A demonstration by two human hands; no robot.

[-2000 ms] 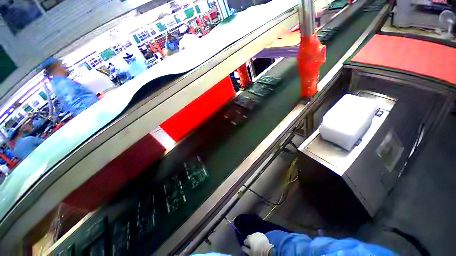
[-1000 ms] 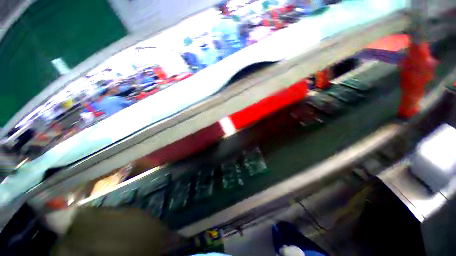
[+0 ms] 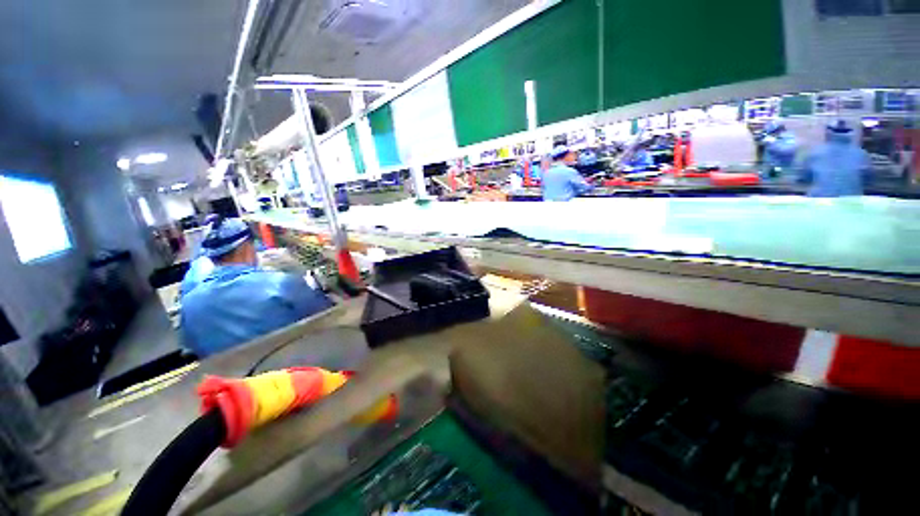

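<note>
No hand shows in the head view. Nearest in front, dark printed circuit boards (image 3: 424,476) lie on the green ESD mat (image 3: 343,502) at the bottom edge; blur hides their detail. A sliver of blue cloth shows at the bottom edge beside them. A thick black hose (image 3: 174,469) rises at the lower left, and its red-yellow wrapped end (image 3: 277,395) points right above the raised shelf (image 3: 313,448). A black tray (image 3: 424,300) with black items in it stands on the shelf.
A brown side panel (image 3: 530,388) stands between the mat and the conveyor belt (image 3: 696,443), which carries boards at the right. A person in blue (image 3: 242,292) is beyond the shelf at left. Metal posts rise along the line. Other people are at the far right.
My view has swung left and up from the conveyor and floor. The hose, tray, shelf and mat have come into view. The gloved hand seen two seconds ago is out of the picture.
</note>
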